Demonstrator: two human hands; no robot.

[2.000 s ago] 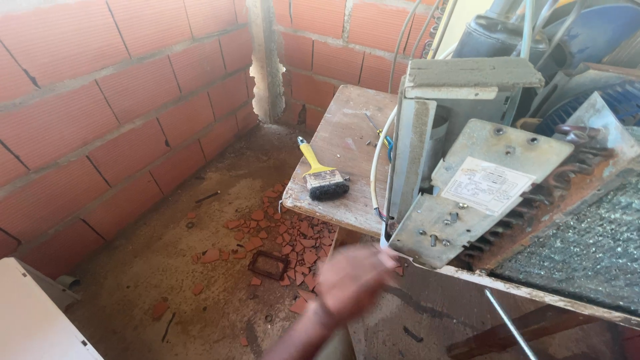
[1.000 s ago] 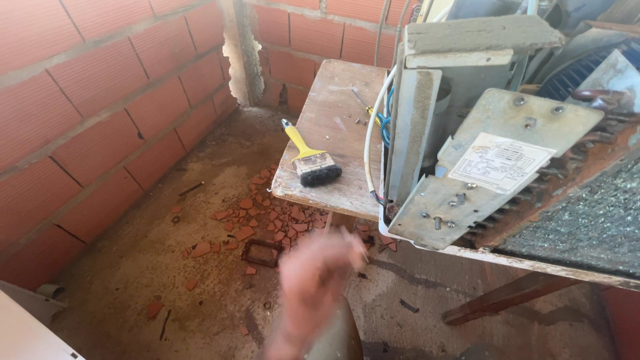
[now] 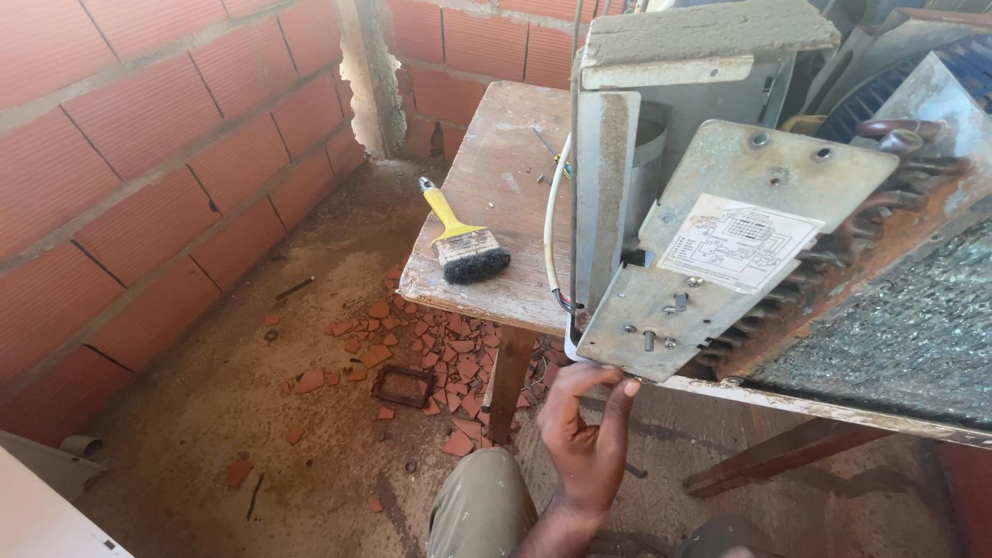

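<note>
My left hand [image 3: 587, 434] is raised at the lower lip of a bare metal bracket plate [image 3: 775, 178], its thumb and forefinger bent close together; whether something small is between them cannot be made out. The plate bears a paper wiring-diagram label [image 3: 740, 242], screws and a short shaft. It is fixed beside copper return bends [image 3: 891, 203] and a finned coil [image 3: 891, 341] of what looks like an air conditioner. A white cable [image 3: 552, 225] runs down the unit's left side. A yellow-handled paintbrush [image 3: 457, 232] with dark bristles lies on the wooden table. My right hand is not plainly visible.
The wooden table [image 3: 504, 163] stands near a hollow-brick wall [image 3: 155, 147]. A screwdriver [image 3: 552, 149] lies behind the cable. Broken tile or brick pieces [image 3: 465, 356] and a small rectangular frame [image 3: 404, 386] are on the floor. My knee [image 3: 480, 504] is below the table edge.
My left hand has risen from below the table edge to the plate's lower edge. The paintbrush has stayed on the table.
</note>
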